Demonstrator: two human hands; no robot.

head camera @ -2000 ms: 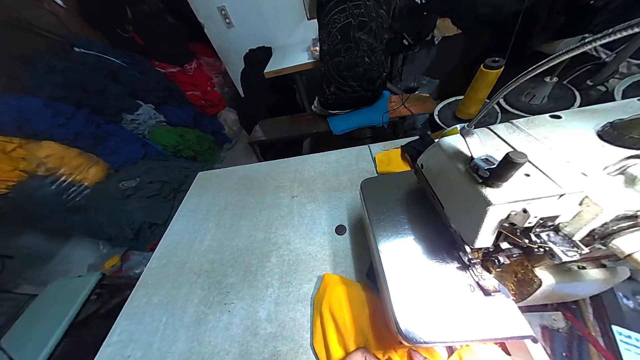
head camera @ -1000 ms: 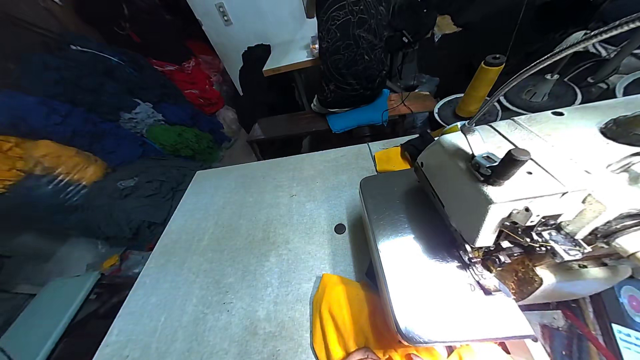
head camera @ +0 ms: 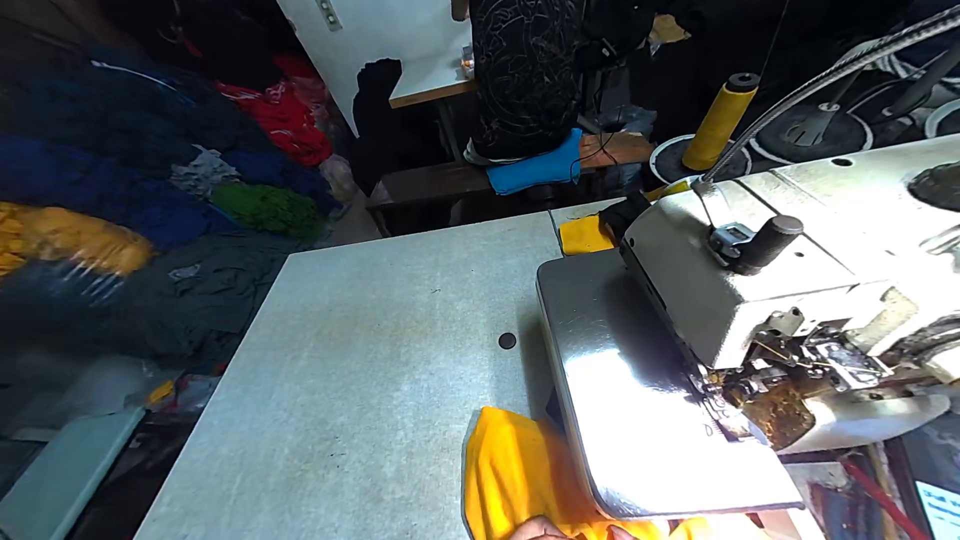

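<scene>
Yellow fabric (head camera: 517,465) lies at the table's near edge and runs under the front of the sewing machine's metal plate. At the bottom edge, fingers of my left hand (head camera: 538,528) rest on this fabric. A fingertip farther right (head camera: 619,533) also touches it; it seems to be my right hand, mostly cut off by the frame. How firmly either hand holds the cloth is hidden. The industrial sewing machine (head camera: 690,262), which looks like an overlock, stands on the right with its needle area (head camera: 724,412) over the shiny plate (head camera: 600,360).
The pale tabletop (head camera: 375,360) extends left of the machine. Beyond it are a small yellow cloth piece (head camera: 585,235), a yellow thread cone (head camera: 720,124) and a wooden bench (head camera: 435,184) with a person in dark patterned clothing seated on it. Garment heaps (head camera: 187,202) lie at the left.
</scene>
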